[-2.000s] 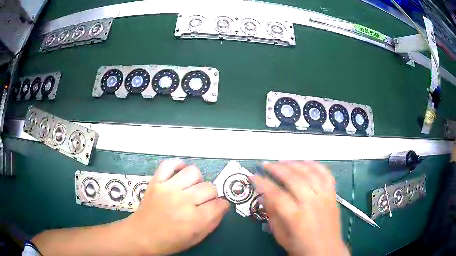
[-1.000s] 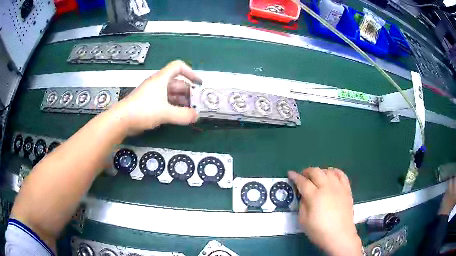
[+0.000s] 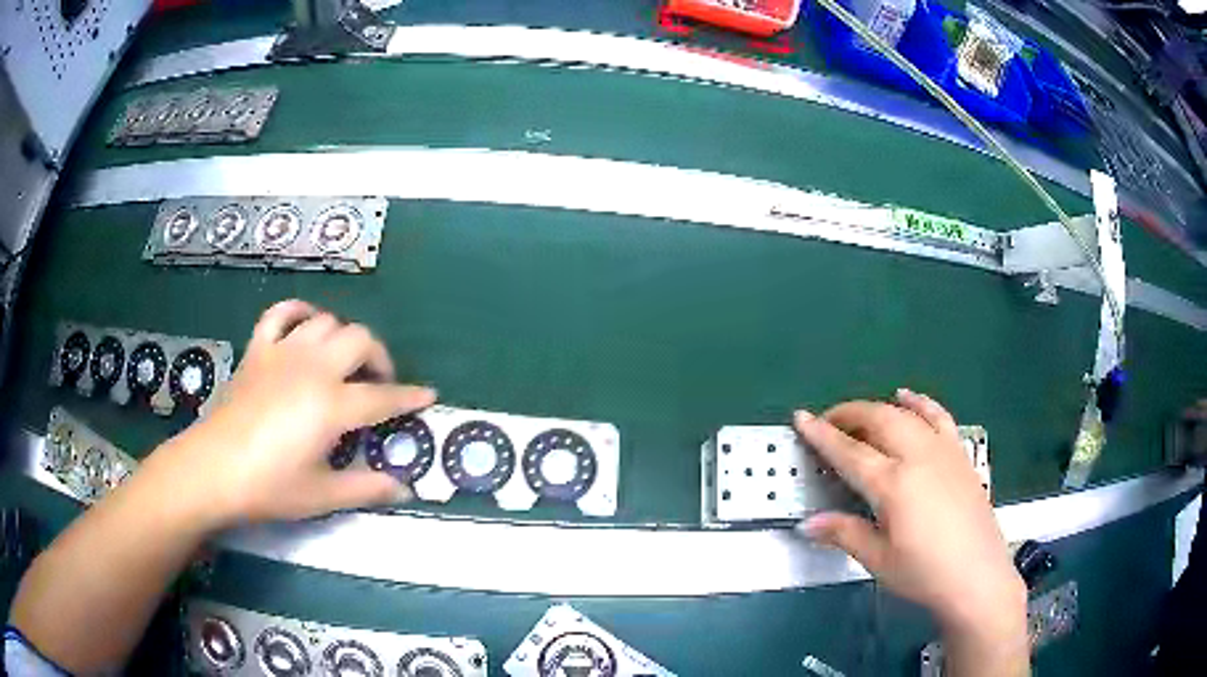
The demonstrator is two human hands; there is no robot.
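My left hand (image 3: 298,423) is around the left part of a fixture with black parts (image 3: 563,463), thumb at the lower edge and finger at the upper edge, hiding its left end. My right hand (image 3: 907,509) grips the flat silver cover plate (image 3: 757,476), dotted with dark holes; the hand covers its middle and its right end shows beyond. What lies under the plate is hidden. Both pieces lie on the green belt, just above the near rail.
A fixture with silver parts (image 3: 265,232) and a smaller black-part fixture (image 3: 139,368) lie left. More fixtures (image 3: 331,648) lie along the near edge. A rail (image 3: 463,553) crosses in front. A guide arm (image 3: 1059,249) stands right; red (image 3: 741,11) and blue bins (image 3: 980,66) stand far.
My left hand has moved down and left, from a silver-part fixture to the black-part one. That silver-part fixture no longer shows mid-belt. The dotted plate now shows under my right hand, where black rings showed.
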